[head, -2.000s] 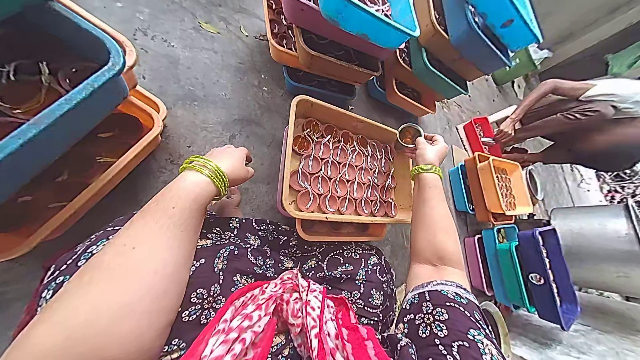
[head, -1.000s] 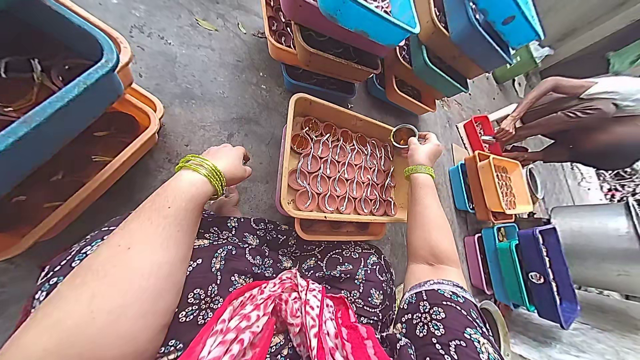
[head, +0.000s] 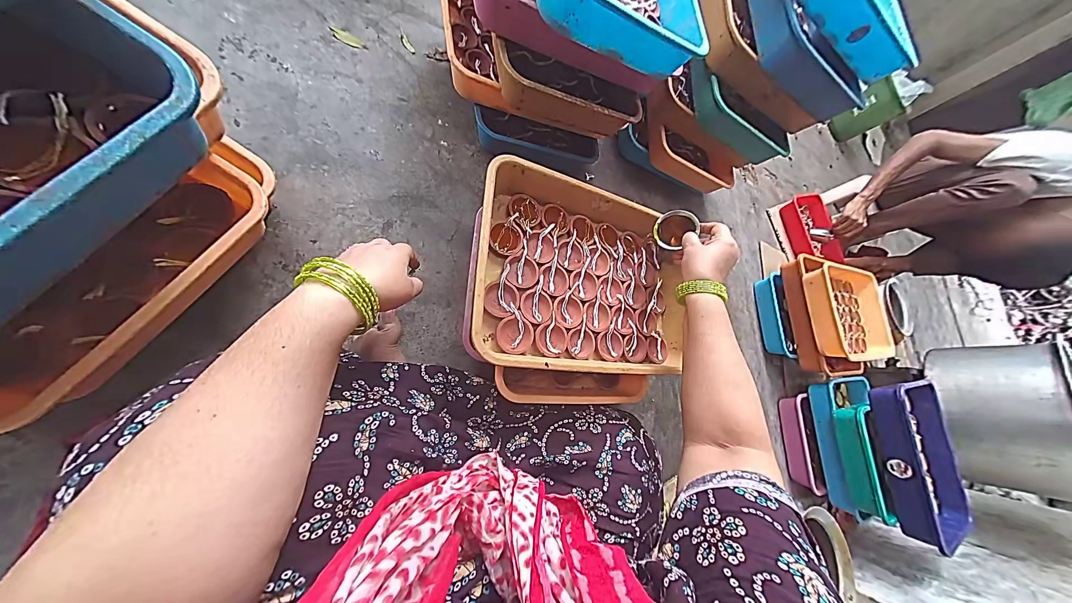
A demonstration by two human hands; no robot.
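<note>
My right hand grips the rim of a small metal cup with amber liquid in it, over the right edge of a tan plastic tray. Rows of small clay lamps with white cotton wicks fill the tray. Those in the upper left corner, such as one clay lamp, look darker and hold amber liquid. Left of the tray, my left hand hovers with curled fingers; no object shows in it. The tray rests on other trays, an orange one among them.
Blue and orange tubs stand at the left. Stacked tubs of lamps are beyond the tray. At the right, a person works over a red tray, near more coloured tubs and a large metal vessel.
My right hand with the metal cup has shifted slightly away from its place two seconds ago, a little left and lower. My left hand stays beside the tray.
</note>
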